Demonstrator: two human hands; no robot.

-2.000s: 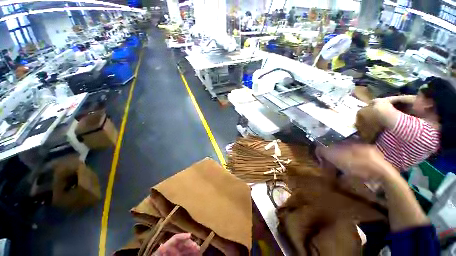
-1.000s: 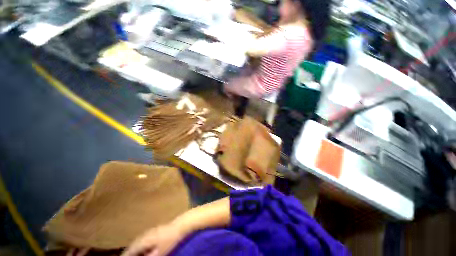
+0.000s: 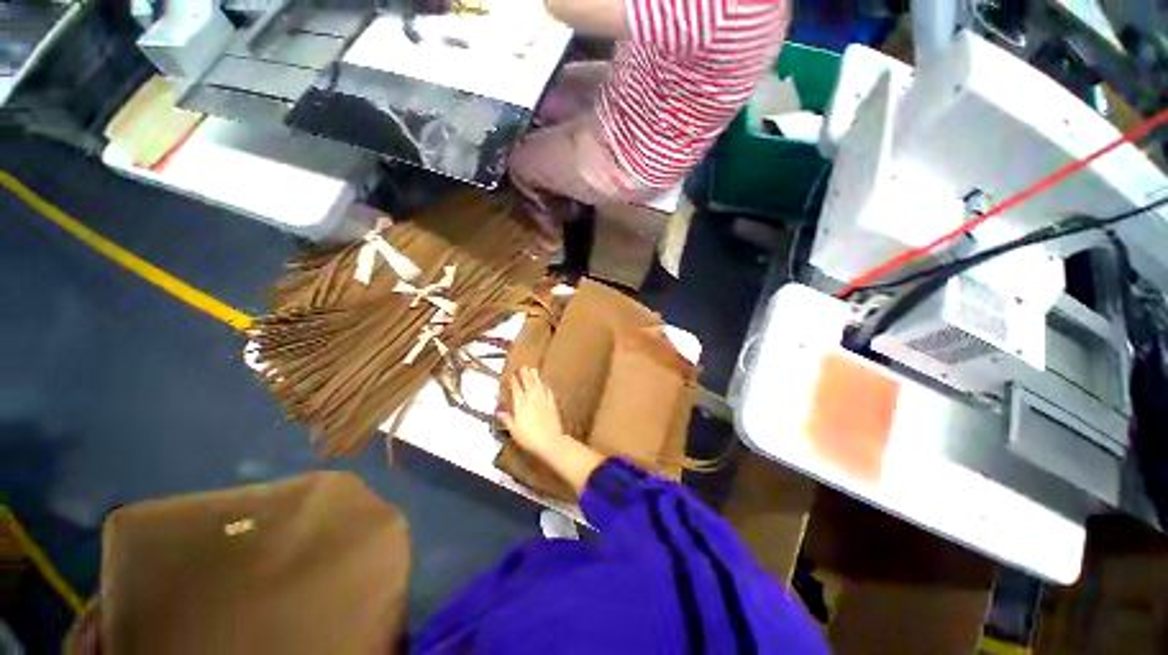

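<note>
My right hand (image 3: 535, 412) lies with fingers spread on folded brown bag pieces (image 3: 640, 397) on the small white table (image 3: 442, 433). It is not closed on them. A tan-brown bag body (image 3: 256, 563) with a small metal plate is at the lower left, cut off by the bottom edge. My left hand is not visible; what supports this bag body is hidden. A fanned bundle of thin brown straps (image 3: 372, 339) with pale ties lies on the white table, left of the bag pieces.
A person in a red-striped shirt (image 3: 692, 90) sits at a machine beyond the table. A green crate (image 3: 769, 173) stands behind. A white sewing machine table (image 3: 948, 505) is at right, with a red cord (image 3: 999, 218) across it. A yellow floor line (image 3: 128, 262) runs at left.
The view has turned right and downward. My right hand has moved from the bag body at lower left onto the bag pieces on the table. The bag pieces look flatter and more spread.
</note>
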